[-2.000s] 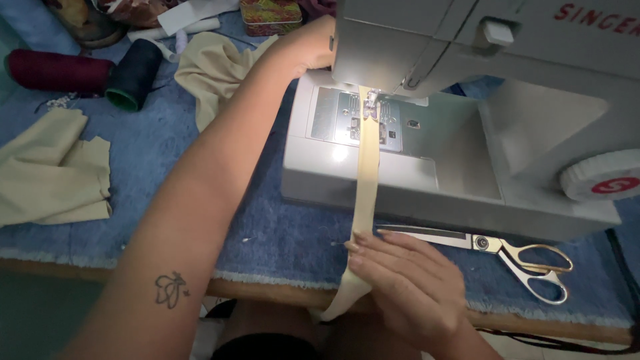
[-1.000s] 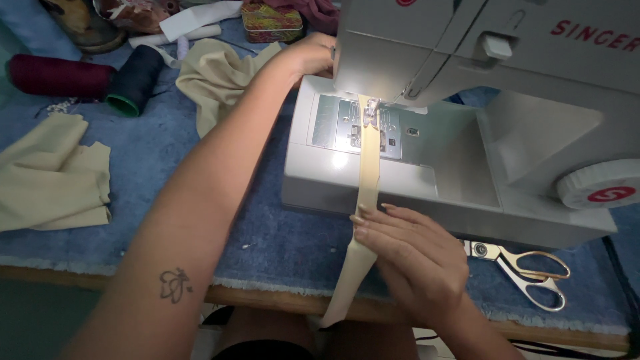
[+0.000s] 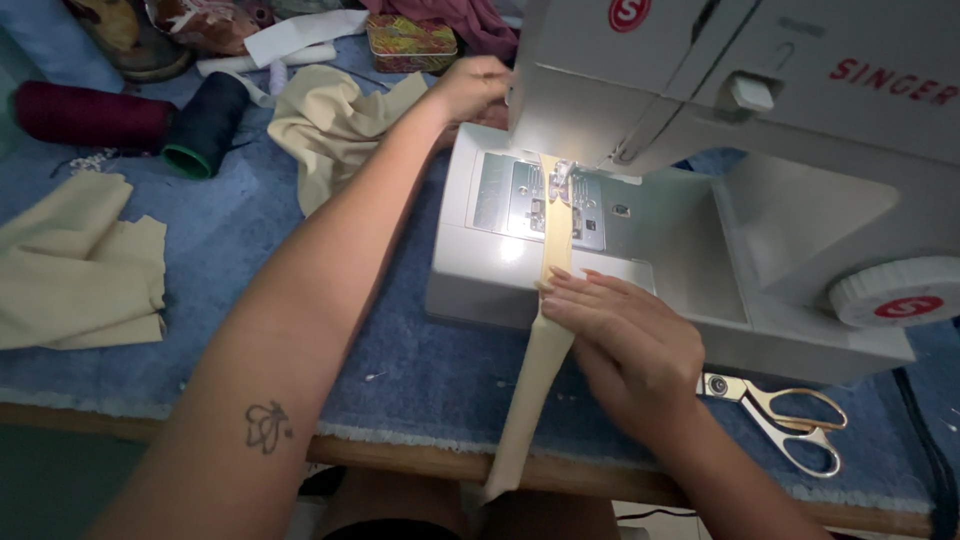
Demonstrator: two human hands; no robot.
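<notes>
A cream fabric strip [image 3: 536, 375] runs from under the presser foot [image 3: 559, 176] of a white Singer sewing machine [image 3: 487, 262] toward me, over the machine's front and past the table edge. My right hand [image 3: 630, 345] grips the strip between thumb and fingers at the front of the machine bed. Behind the machine's left end is my left hand [image 3: 476, 90], its fingertips partly hidden by the machine; what it holds there cannot be seen. Gold-handled fabric shears [image 3: 787, 420] lie to the right of my right hand, their blades hidden.
Cream cloth pieces [image 3: 67, 262] lie at left and beside my left forearm. Maroon [image 3: 94, 116] and dark [image 3: 206, 124] thread cones, a patterned tin [image 3: 412, 43] and white rolls stand or lie behind. Loose pins [image 3: 375, 376] lie near the frayed edge of the denim cover [image 3: 420, 405].
My right hand has moved up along the strip toward the presser foot since the earliest frame. The left hand stays behind the machine.
</notes>
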